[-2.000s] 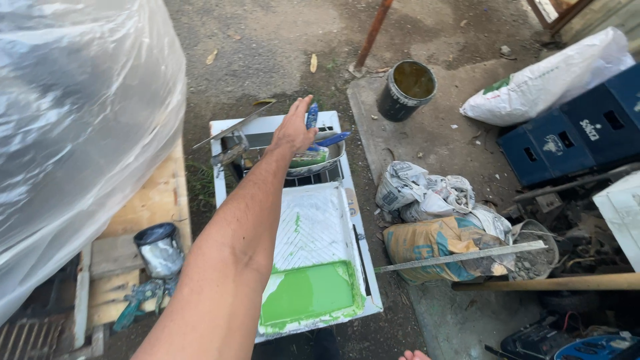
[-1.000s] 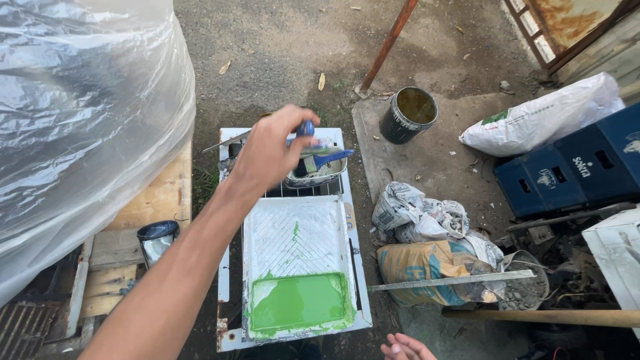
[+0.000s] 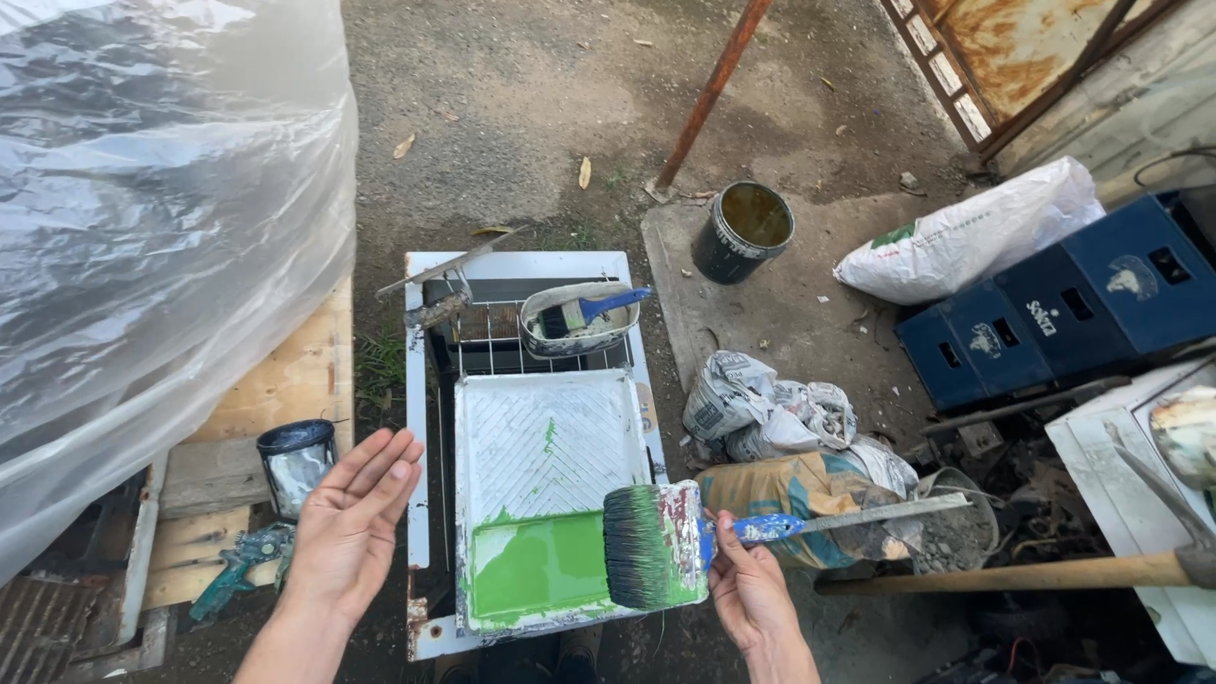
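Note:
My right hand [image 3: 750, 589] grips the blue handle of a wide paintbrush [image 3: 655, 546], its dark bristles stained green and pointing left over the tray's lower right corner. Left of the tray, my left hand [image 3: 347, 518] is raised with palm up, holding nothing. The white paint tray [image 3: 551, 427] has a ribbed slope and green paint [image 3: 546, 565] in its well. Beyond it, a smaller brush with a blue handle [image 3: 613, 304] lies across an oval tub [image 3: 579, 347] on a wire rack [image 3: 489, 337]. The tray rests on a white metal frame [image 3: 418, 532].
Plastic sheeting [image 3: 171, 190] hangs at the left above plywood [image 3: 294, 370] with a paint can [image 3: 296, 465]. A dark bucket [image 3: 743, 233], filled bags [image 3: 727, 394], blue crates [image 3: 1064, 294] and a wooden-handled tool [image 3: 1026, 575] are on the right. A rusty pole [image 3: 712, 95] stands ahead.
My left hand has drawn back from above the oval tub to the left of the tray. My right hand, empty at the lower edge before, has come up and now holds the wide brush.

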